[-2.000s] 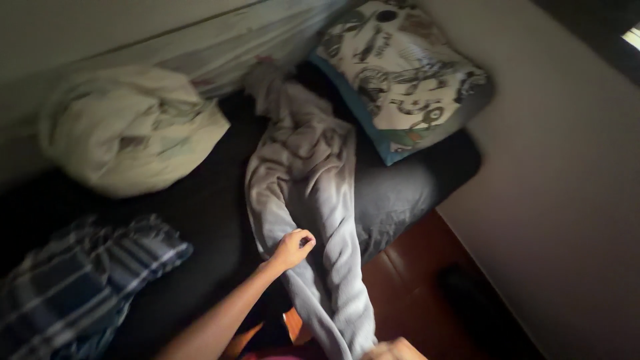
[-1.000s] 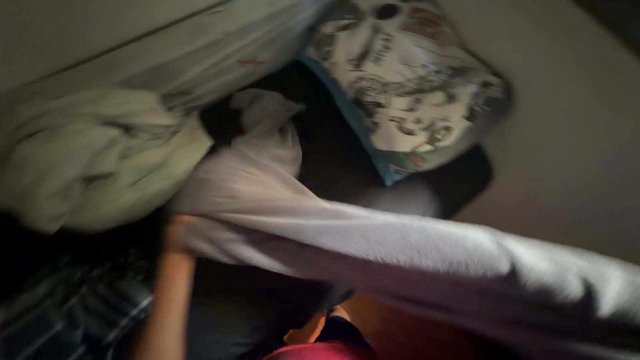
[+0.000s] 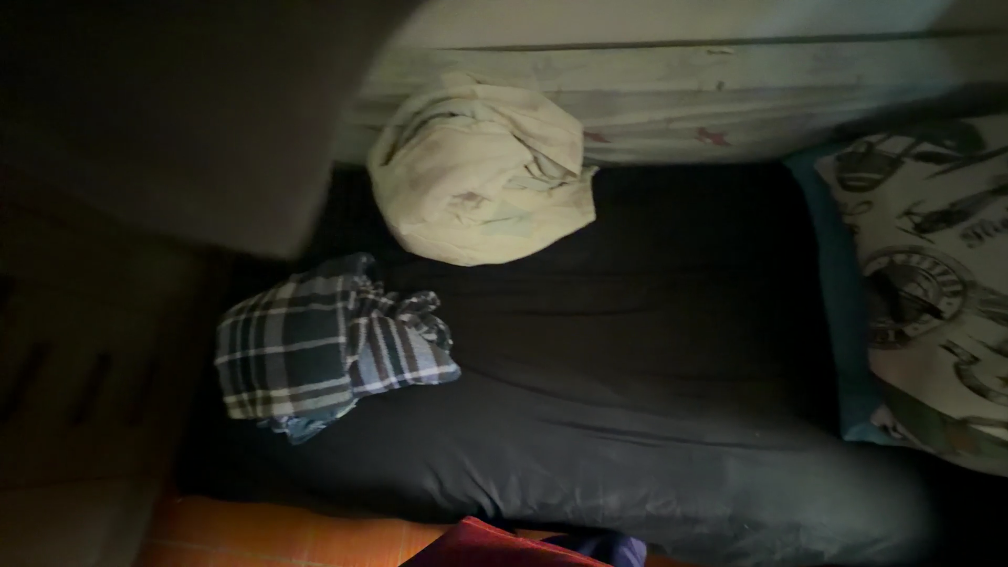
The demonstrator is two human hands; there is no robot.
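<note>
Neither of my hands shows in the head view now, so what they hold is hidden. A bundled cream cloth (image 3: 480, 177) lies on the black-sheeted mattress (image 3: 614, 331), close to the wall side. Nearer and to its left is a crumpled plaid cloth (image 3: 291, 354) in dark, grey and white checks. At the right edge rests a printed pillow (image 3: 929, 291) with a teal border. The grey garment seen in the earlier frames cannot be made out on the mattress.
A pale curtain or sheet with small red figures (image 3: 661, 126) runs along the far side. Orange-brown floor (image 3: 276, 531) shows at the bottom, beside red fabric (image 3: 504, 547) near my body. A large, dark, blurred shape (image 3: 173, 118) covers the upper left.
The grey garment was laid out, then pulled up and stretched to the right; now it is off the mattress. Both hands have left the view. The view has shifted left.
</note>
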